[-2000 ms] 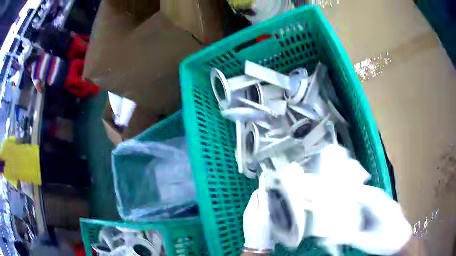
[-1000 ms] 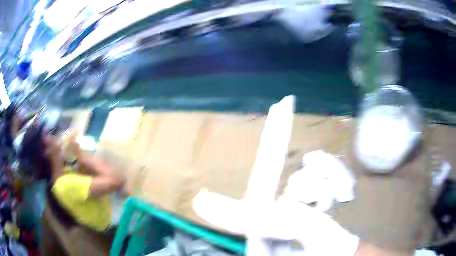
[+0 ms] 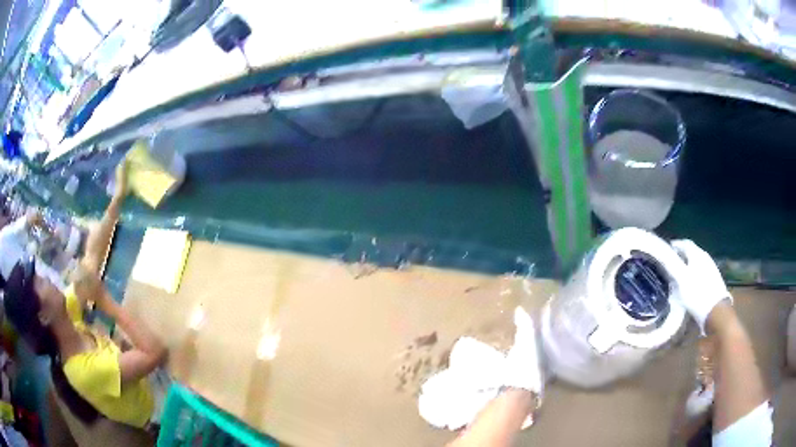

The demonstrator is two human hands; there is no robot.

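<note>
A clear jug with a frosted lower part [image 3: 580, 345] is tilted over the cardboard-covered bench, its pale base ring and dark shiny base centre turned towards me. My right hand [image 3: 703, 284], in a white glove, grips the jug's right side at the base end. My left hand [image 3: 524, 354], also gloved, is at the jug's left side with its fingers pointing up. A crumpled white cloth [image 3: 463, 384] is bunched at my left hand; the exact grip is blurred, and I cannot tell whether the fingers touch the jug.
Another clear jug [image 3: 633, 179] stands on the dark conveyor beyond a green upright post [image 3: 567, 166]. A person in a yellow shirt [image 3: 109, 375] reaches to the conveyor at the left. A yellow-edged pad [image 3: 161, 259] lies on the bench. A green crate rim [image 3: 205, 406] is at the lower left.
The view has swung from the crate of ring-and-arm parts to the bench. The ring-and-arm part seen earlier at my hands is out of sight. The standing jug is now gripped and tilted.
</note>
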